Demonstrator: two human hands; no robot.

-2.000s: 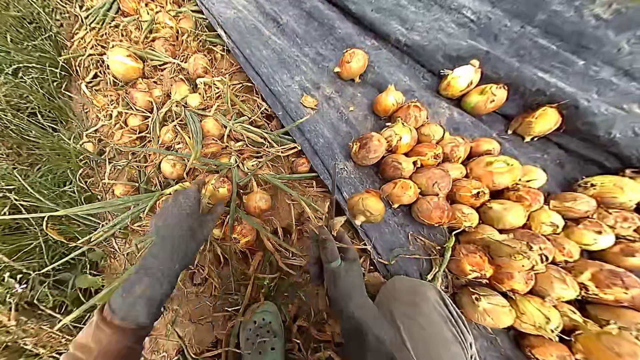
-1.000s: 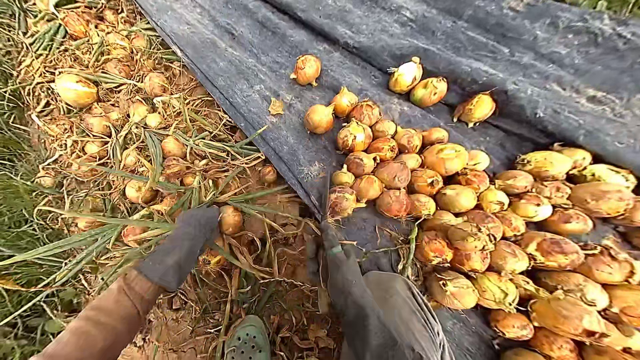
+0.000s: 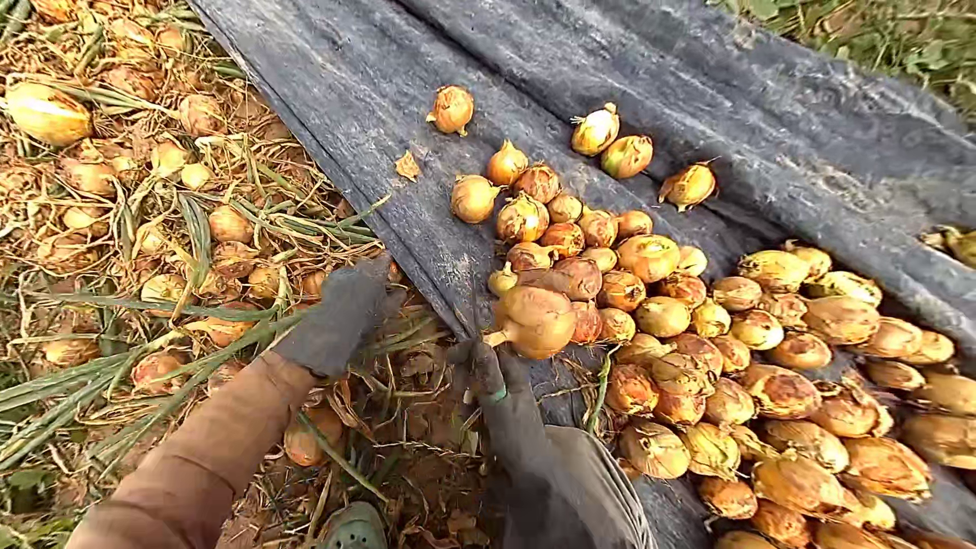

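My left hand (image 3: pixel 339 316), in a dark grey glove, is over the onion tops beside the cloth's edge; green leaves run out from under it, and its fingertips are blurred, so its hold is unclear. At the cloth's corner is my right hand (image 3: pixel 488 374), also gloved, its fingers closed around a thin dark blade (image 3: pixel 474 305) that points up and away. Just beyond its fingers, a blurred onion (image 3: pixel 536 320) with a short neck lies at or above the near edge of the onion pile (image 3: pixel 679 374).
Dark fabric sheet (image 3: pixel 366 99) stretches across the right, with several loose onions (image 3: pixel 451 110) above the pile. Unsorted onions with leaves (image 3: pixel 229 225) cover the soil at left. A green clog (image 3: pixel 356 526) and a trousered knee (image 3: pixel 602 480) are at the bottom.
The onion that was at my left hand a second ago no longer shows there. A blurred onion now appears beside my right hand. The view has shifted toward the right.
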